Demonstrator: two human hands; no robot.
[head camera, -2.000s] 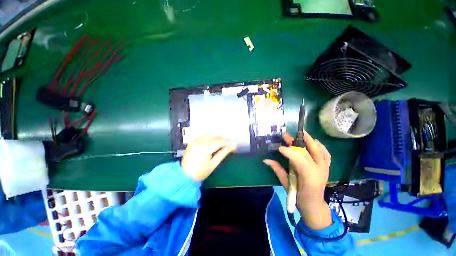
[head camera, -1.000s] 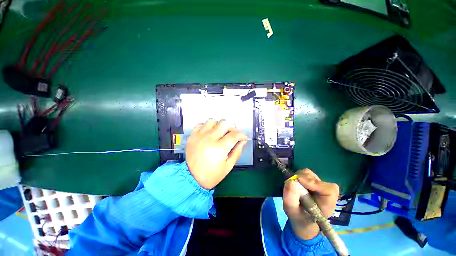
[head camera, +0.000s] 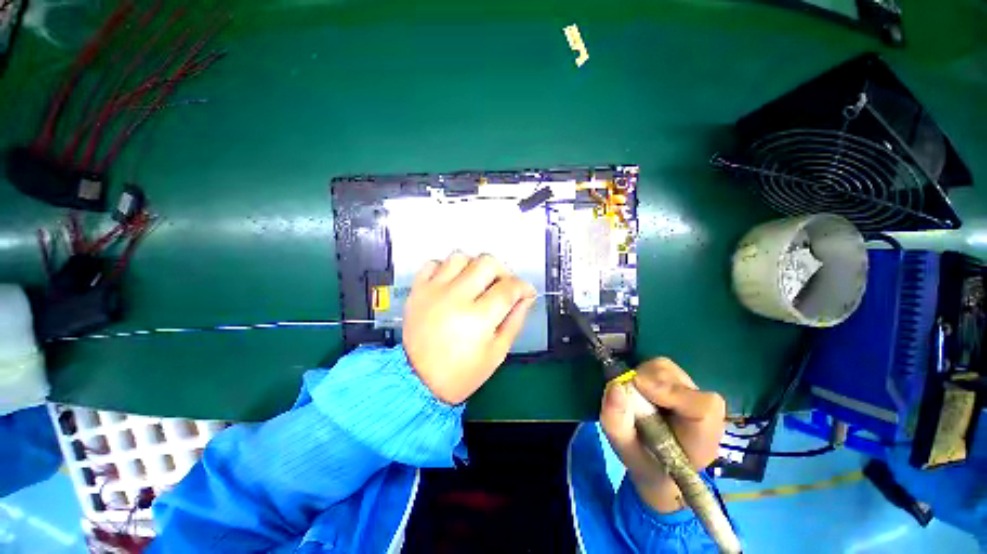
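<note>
The tablet assembly (head camera: 363, 233) lies flat with its back open, a silver-white plate (head camera: 465, 233) in its middle and the circuit board (head camera: 590, 254) at its right end. My left hand (head camera: 460, 330) rests over the plate, its fingertips pinching the thin solder wire (head camera: 216, 327), whose short end sticks out right toward the board. The wire runs left across the bench. My right hand (head camera: 662, 427) grips the soldering iron (head camera: 676, 460) by its pale handle. The iron's dark tip is at the board's lower left edge, close to the wire end; contact is too small to tell.
Right of the tablet are the tip-cleaning pot (head camera: 760, 284), black fan (head camera: 839, 179) and blue ribbed box (head camera: 871, 335). Red lead wires (head camera: 103, 103) fan out at left above a pale block (head camera: 20, 346). A tape scrap (head camera: 576, 45) lies beyond. The white parts tray (head camera: 135, 460) is below the bench edge.
Over two seconds my right hand has lowered and tilted the iron so its tip points up-left onto the board. My left hand has come to hold the wire near the board. The view has shifted.
</note>
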